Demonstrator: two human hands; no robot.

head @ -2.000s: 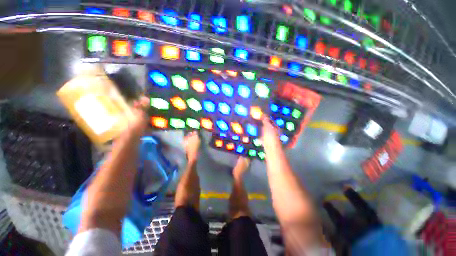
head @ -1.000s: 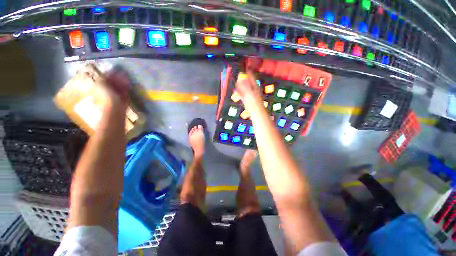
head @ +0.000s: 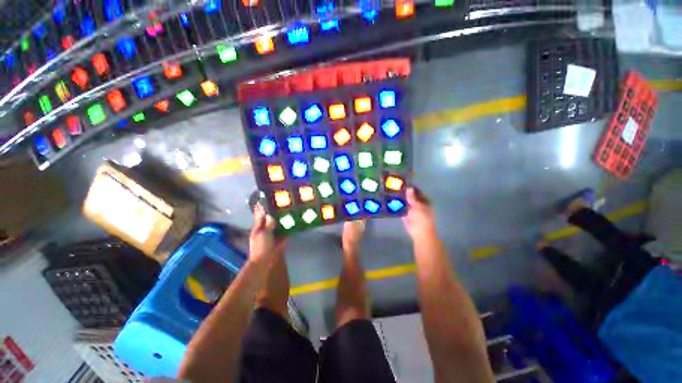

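A black component tray (head: 329, 170) holds rows of small square units glowing blue, green-white and orange. A red tray (head: 329, 78) shows along its far edge, apparently beneath it. My left hand (head: 262, 233) grips the near left corner of the black tray. My right hand (head: 420, 215) grips its near right corner. The fingers under the tray are hidden. I cannot tell whether the red tray is also held.
A wire shelving rack with lit units (head: 116, 99) curves across the top left. A cardboard box (head: 134, 213), blue stool (head: 168, 310) and black trays (head: 93, 284) stand left. At right are a black tray (head: 546, 86), red tray (head: 627, 123) and a person in blue (head: 647, 322).
Both hands have come to the near corners of the lit tray, which now shows nearer and centred. Earlier my left hand was by the cardboard box. The view has turned right.
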